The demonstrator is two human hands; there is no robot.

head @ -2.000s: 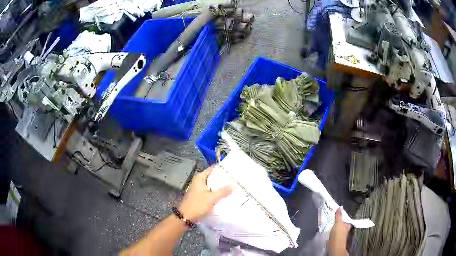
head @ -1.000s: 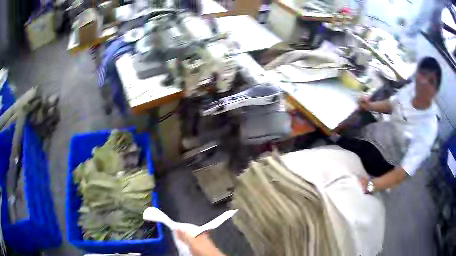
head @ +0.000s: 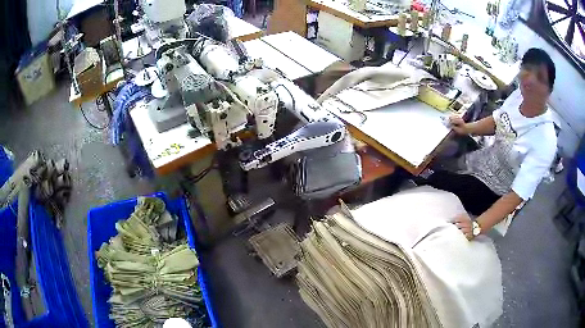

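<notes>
Neither of my hands is in the picture. A small white patch, probably the tip of a white piece (head: 177, 323), shows at the bottom edge; what holds it is hidden below the frame. Nearest in front of me is a blue bin (head: 98, 256) with bundles of green cloth (head: 154, 269), tied around the middle. To its right stands a large stack of beige cloth (head: 365, 272), its layered edges towards me, with cream cloth (head: 442, 250) over its right side.
A person (head: 523, 147) in a white top sits at the right, one hand on the cream cloth, the other at a worktable (head: 398, 131). A sewing machine (head: 211, 96) stands on a wood-edged table, pedal (head: 276, 246) below. Another blue bin (head: 48, 256) is at the left.
The view has swung right from the bins towards the seated person, then steadied. My left hand left view first, then my right; the white pieces dropped out, apart from a small patch.
</notes>
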